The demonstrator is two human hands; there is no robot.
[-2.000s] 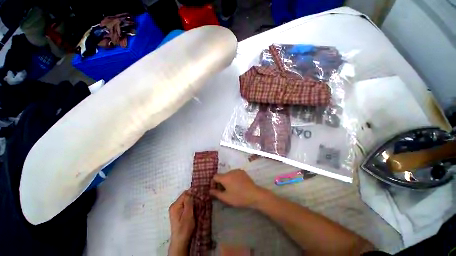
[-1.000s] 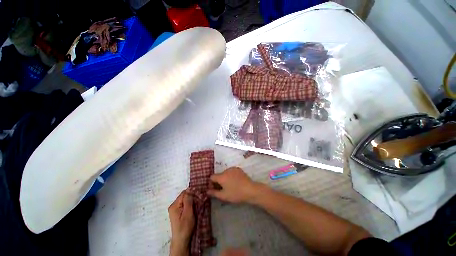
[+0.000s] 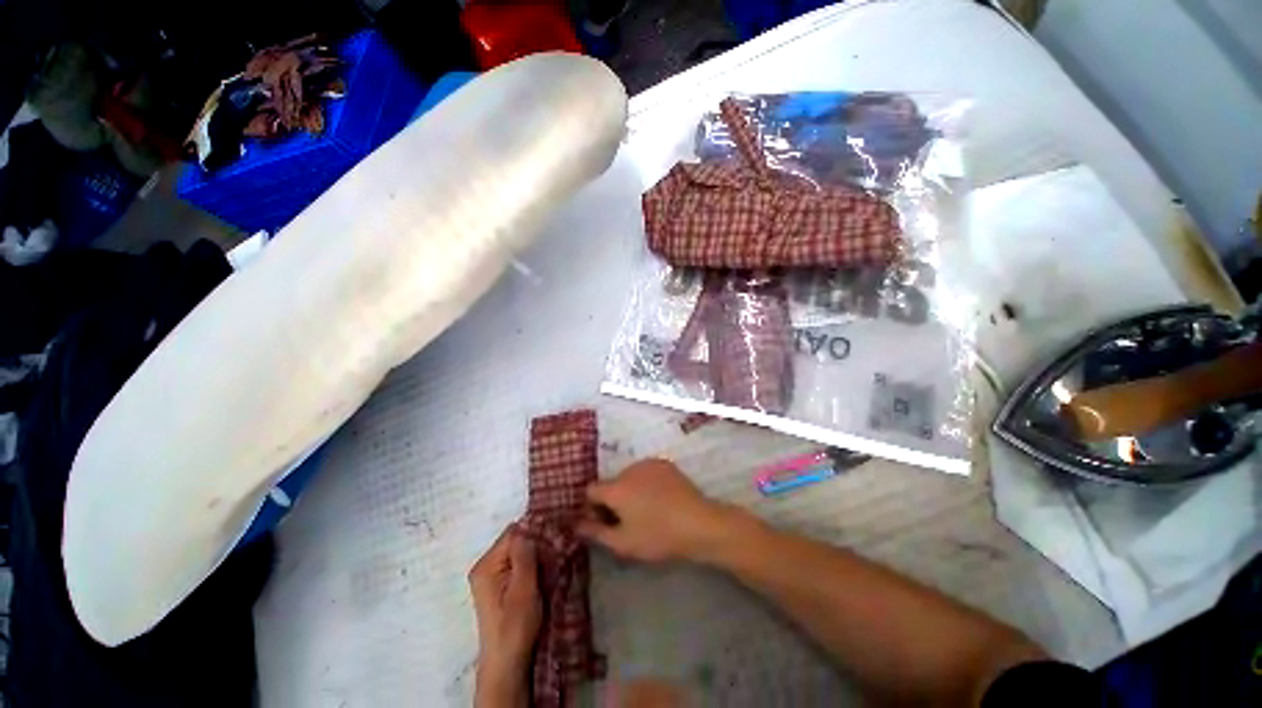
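A narrow folded bundle of red-brown and cream plaid cloth (image 3: 563,457) lies lengthwise on the pressing table near me, pinched in at its middle. My left hand (image 3: 507,588) grips its left side at the narrowed part. My right hand (image 3: 648,515) holds its right side at about the same level, fingers closed on the cloth. The fingertips partly hide what they pinch. The lower end of the bundle runs to the bottom edge of the picture.
A clear plastic bag (image 3: 858,346) lies beyond, with a plaid bundle (image 3: 775,226) on it. Thread snips (image 3: 803,472) lie right of my right hand. A steam iron (image 3: 1128,401) rests on white cloth at right. A long cream pressing board (image 3: 318,318) stands at left; a blue crate (image 3: 298,159) is behind.
The camera view has shifted slightly. Both hands stay on the plaid bundle in nearly the same place, with no clear change in their grip.
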